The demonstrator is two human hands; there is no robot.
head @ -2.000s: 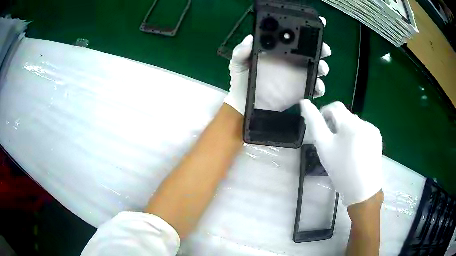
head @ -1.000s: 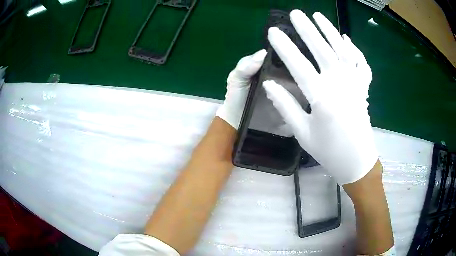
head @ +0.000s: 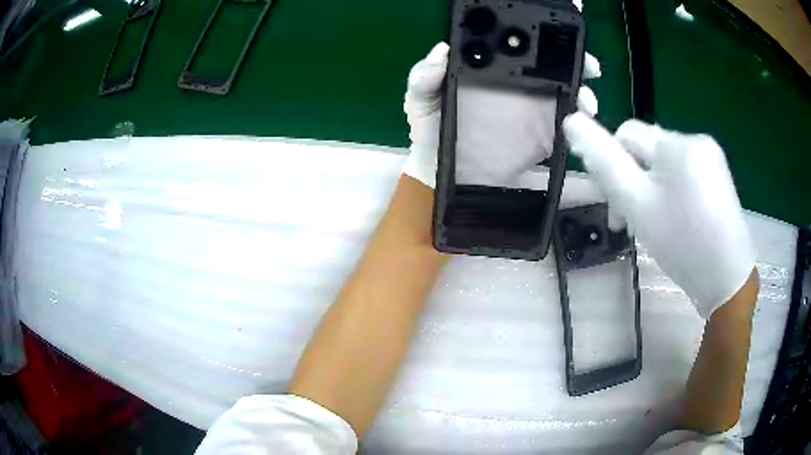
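Note:
A black phone middle frame point(head: 507, 222) is held up in my gloved left hand point(head: 429, 111), its camera-hole end away from me. My left thumb is at its left edge and fingertips show past its right edge; the palm shows through its window. My gloved right hand point(head: 676, 200) is beside the held frame, slightly blurred, with the index fingertip close to its right edge; whether it touches is unclear. The other fingers are curled and I see nothing in them. Another phone middle frame point(head: 605, 379) lies on the white foam sheet point(head: 222, 267), its top right partly behind my right fingers.
Two more phone middle frames lie on the green table point(head: 293, 111) at the upper left, cut by the top edge. A black strip point(head: 639, 71) crosses the table. Grey-white sheets point(head: 11, 240) are at the left edge, a red patch point(head: 80, 391) below. A dark tray point(head: 787, 373) is at the right edge.
My right hand was spread over the held frame's camera end a second ago; it has moved down and right, uncovering it. The held frame appears higher and more upright. The view has shifted.

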